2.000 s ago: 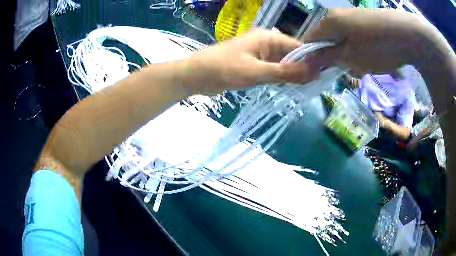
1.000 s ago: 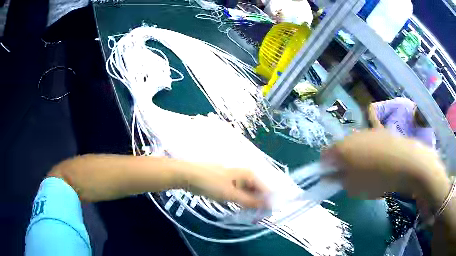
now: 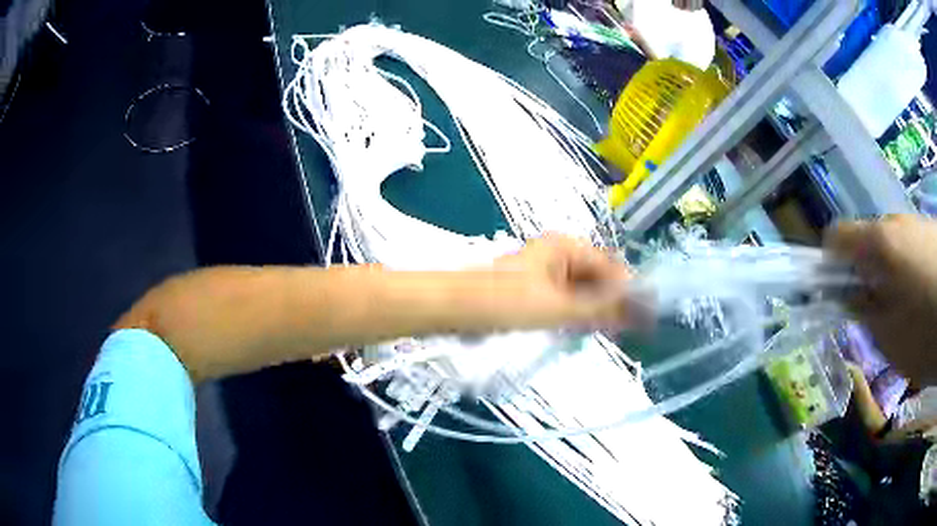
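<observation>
White cables held between my hands [image 3: 735,283] are blurred and stretch from one hand to the other; a loop of them hangs below. My left hand [image 3: 591,288] is closed around their left part, above the table. My right hand [image 3: 892,293] grips their right part, cut off by the right edge of the picture. A large pile of white cables [image 3: 606,437] lies on the dark green table [image 3: 452,200], partly hidden under my left forearm. It joins a looped bundle [image 3: 360,113] at the far left, with its tips fanned to the right.
A yellow basket-like object [image 3: 663,108] and a grey metal frame [image 3: 760,103] stand beyond the cables. A clear tub with green-yellow contents [image 3: 807,385] is at the right, near a person in purple [image 3: 868,354]. Small dark parts [image 3: 825,467] lie at the lower right.
My hands have moved right and up with the held cables and are further apart than one second ago. The view has shifted, so the table's things appear further right.
</observation>
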